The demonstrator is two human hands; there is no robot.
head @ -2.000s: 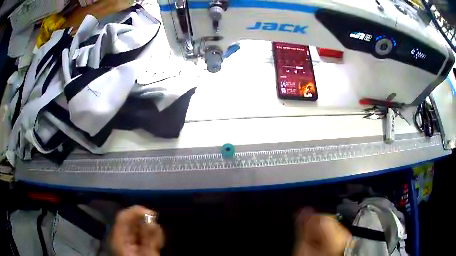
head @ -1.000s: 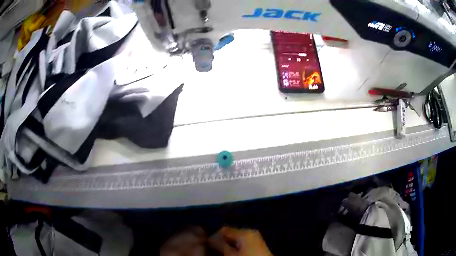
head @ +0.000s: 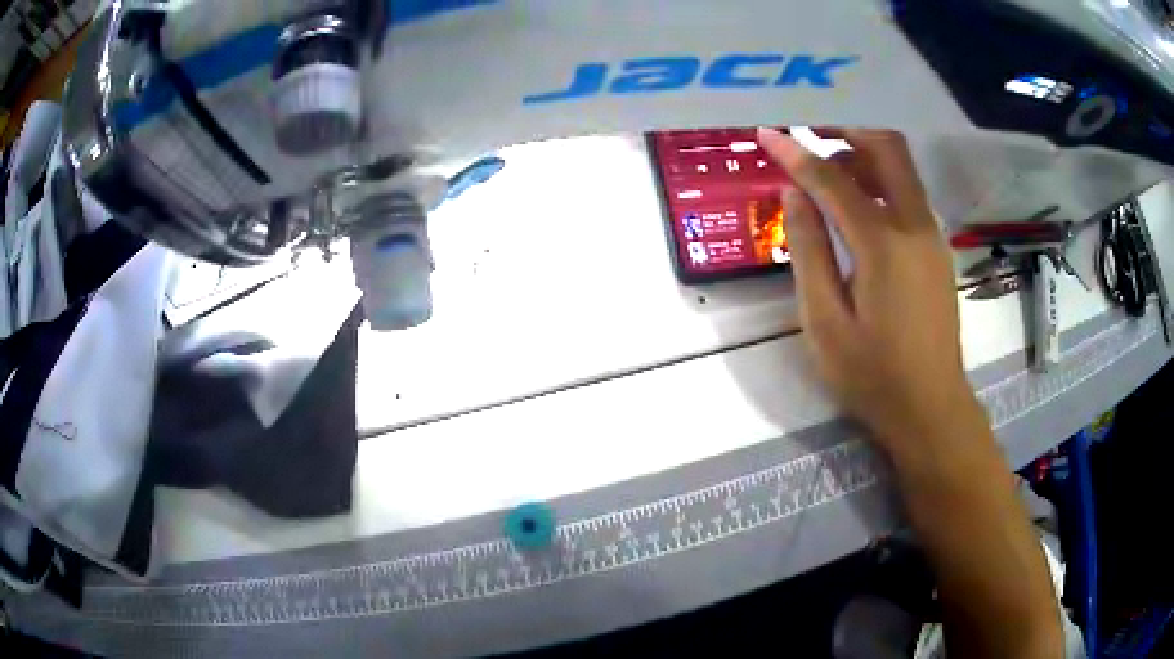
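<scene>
My right hand [head: 875, 258] reaches over the table from the lower right. Its fingers are apart, with the fingertips over the right side of the smartphone [head: 721, 232]. The phone lies flat with a red lit screen; the hand covers part of it, and I cannot tell if a fingertip touches it. Something white shows between the fingers, too unclear to name. My left hand is not in view. Pale grey and black cloth pieces [head: 90, 399] lie at the left, with a dark panel [head: 270, 438] nearest the needle area.
The white sewing machine head [head: 476, 90] spans the top. A blue-grey cylinder [head: 394, 277] hangs beside the needle area. A teal disc [head: 529, 525] lies on the ruler strip [head: 695, 528]. A red-handled tool [head: 1007, 234] and black scissors [head: 1125, 261] lie at the right.
Both hands were low in front of the table edge; now my right hand is over the phone and my left is out of view. The view has moved closer to the machine.
</scene>
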